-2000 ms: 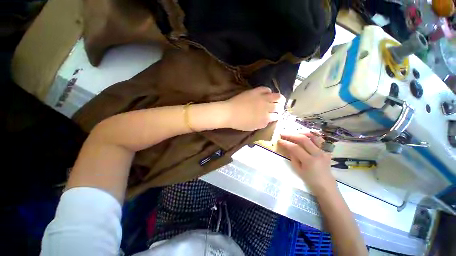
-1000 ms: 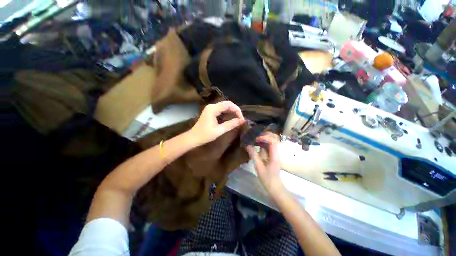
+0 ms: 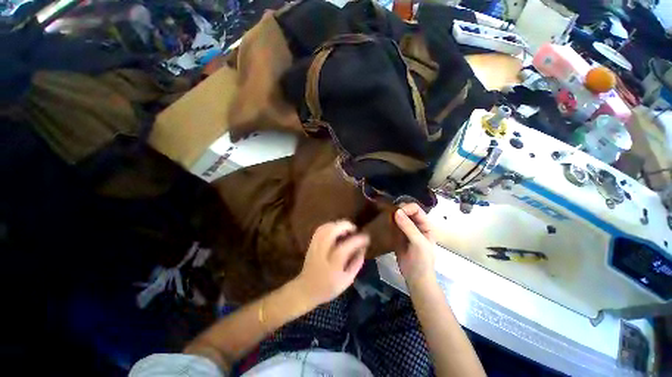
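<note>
The brown and black garment (image 3: pixel 376 96) lies heaped on the table left of the sewing machine (image 3: pixel 545 213), black side up at the back and brown cloth nearer me. My right hand (image 3: pixel 416 239) pinches the garment's edge between thumb and fingertips, just in front of the machine's needle end. My left hand (image 3: pixel 335 258) is over the brown cloth, blurred, with fingers curled and apart; no cloth shows in it. The presser foot and needle are too small to tell.
Black and yellow thread snips (image 3: pixel 517 255) lie under the machine arm. A cardboard piece (image 3: pixel 195 118) and dark cloth are at the left. A pink object (image 3: pixel 564 66), an orange ball-like thing (image 3: pixel 600 79) and a clear container (image 3: pixel 607 138) stand behind the machine.
My left hand has let go of the cloth and moved down towards me. My right hand has moved slightly right, still pinching the edge. The black part of the garment is more spread out.
</note>
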